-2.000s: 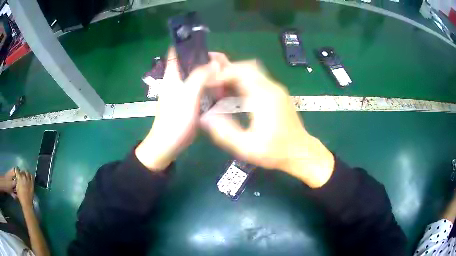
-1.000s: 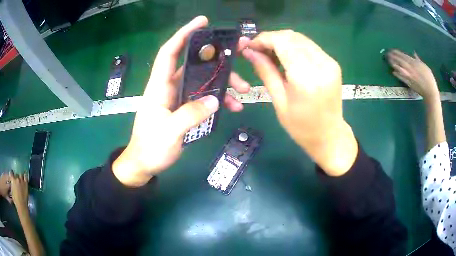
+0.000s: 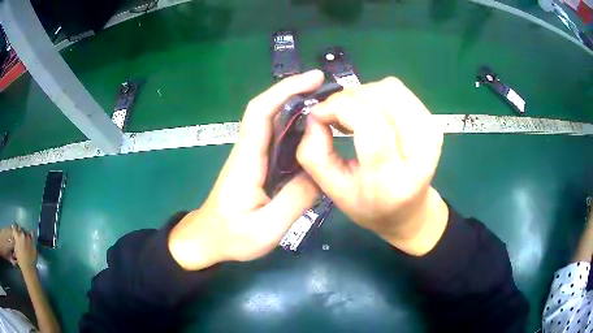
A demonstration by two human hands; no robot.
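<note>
My left hand (image 3: 244, 195) holds a black phone housing (image 3: 283, 149) tilted, its open side partly facing me. A thin red lead wire (image 3: 284, 133) runs along inside it. My right hand (image 3: 383, 162) has thumb and index finger pinched at the housing's top end, over a small pale spot; what the fingertips hold is hidden. The lower half of the housing is covered by my left thumb and my right hand. A second housing (image 3: 300, 232) with a white keypad sheet lies on the green worktop below my hands, partly covered by them.
A whitish metal strip (image 3: 188, 134) crosses the green surface. Several housings lie beyond it, one at right (image 3: 504, 90). A grey post (image 3: 65, 78) stands at left. A dark smartphone (image 3: 51, 209) lies far left. A tiny pale part (image 3: 326, 247) lies nearby. Other people's arms show at both edges.
The held housing has tilted and lowered slightly, and my right fingertips have moved left onto its top end. Housings beyond the strip have shifted left. The other person's hand at right has drawn back.
</note>
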